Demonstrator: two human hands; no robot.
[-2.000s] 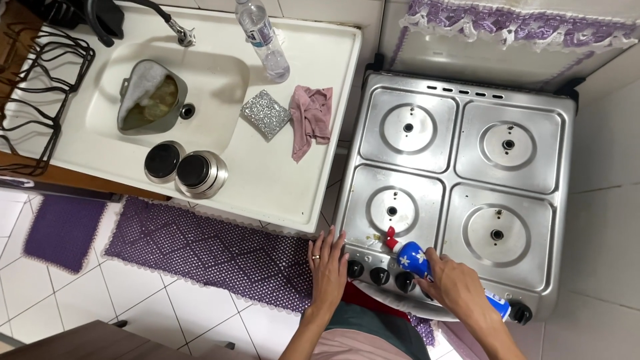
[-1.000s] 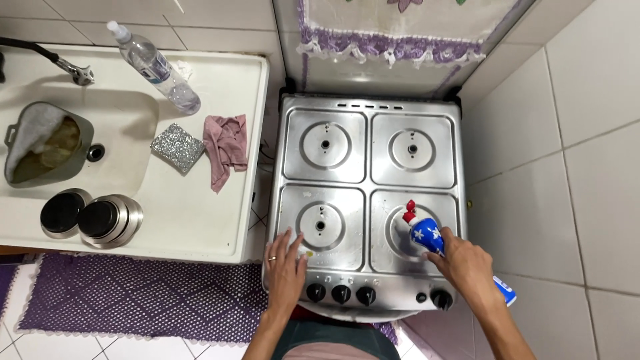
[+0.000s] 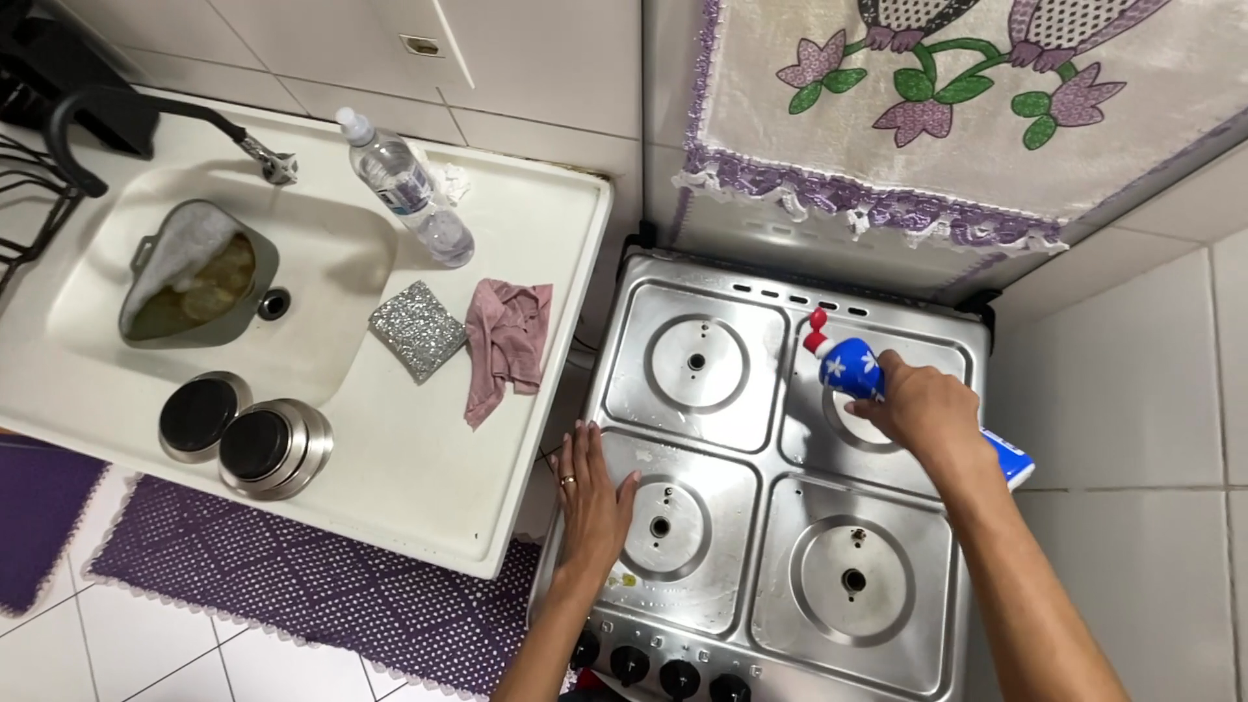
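My right hand [image 3: 921, 405] grips a blue plastic squeeze bottle [image 3: 851, 369] with white flowers and a red cap. It is tilted over the back right burner recess of a stainless steel gas stove top [image 3: 770, 468], its cap toward the back left. My left hand [image 3: 593, 502], a ring on one finger, rests with fingers spread on the stove's left edge beside the front left recess and holds nothing. A small yellowish spot [image 3: 627, 579] lies near that recess. The burner openings are bare.
Left of the stove, a white sink counter [image 3: 439, 487] holds a silvery sponge [image 3: 417, 331], a pink cloth [image 3: 507, 341], a clear spray bottle [image 3: 408, 190] and stacked burner parts [image 3: 258, 447]. A grey tub [image 3: 195, 278] of sudsy water sits in the basin under a black faucet [image 3: 146, 102].
My right hand has carried the bottle from the front of the stove over the front right recess to the back right one. My left hand stays at the left edge. The view has shifted.
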